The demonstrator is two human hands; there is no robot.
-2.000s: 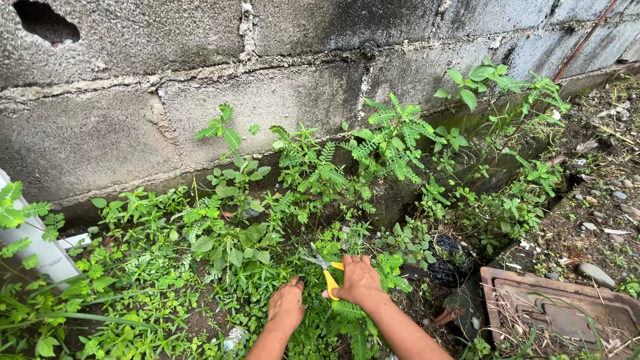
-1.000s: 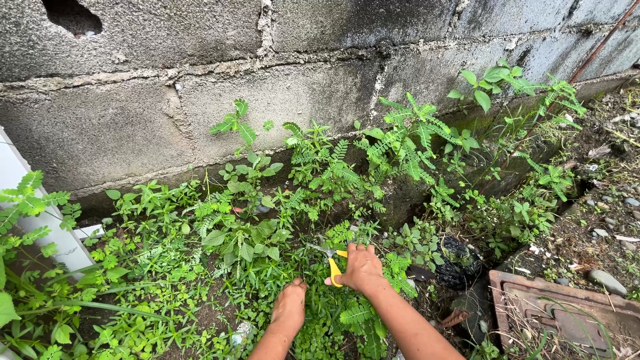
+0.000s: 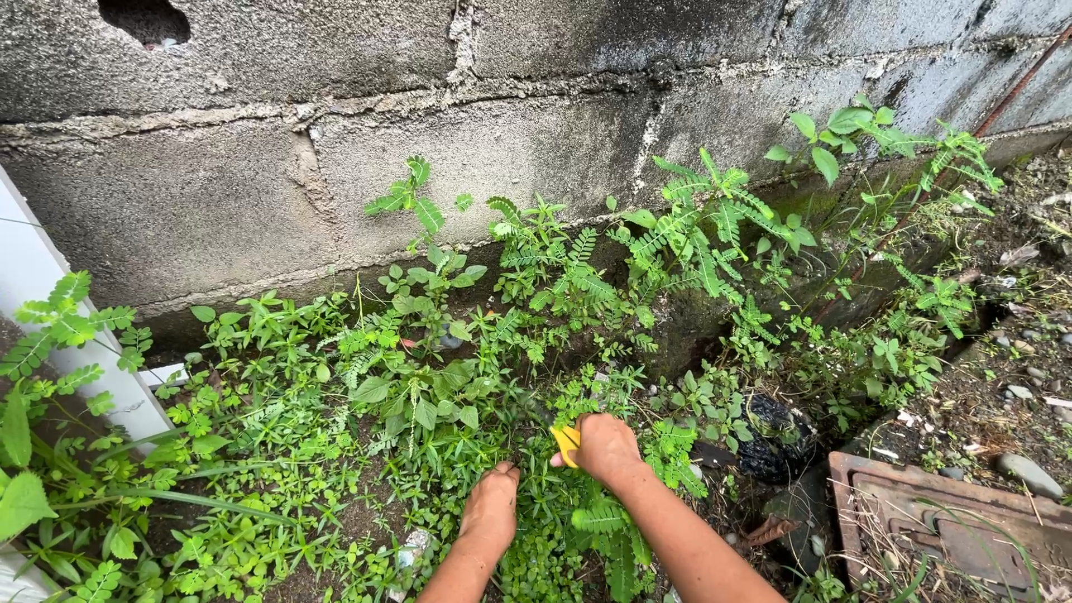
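My right hand is closed around the yellow handles of a pair of scissors. Their blades point up and left into the weeds, mostly hidden by leaves. Just left of it, my left hand is low among small green weeds, fingertips down in the leaves; whether it grips a stem cannot be told. A broad-leaved weed grows above my left hand, and feathery-leaved plants rise behind, against the wall.
A concrete block wall runs across the back. White boards lean at the left. To the right lie a black plastic bag, a rusty drain cover, a grey stone and a narrow gap in the ground.
The scissors' blades, visible in both earlier frames, have sunk into the leaves. My right hand has turned, with its back now over the handles. My left hand stays low in the weeds.
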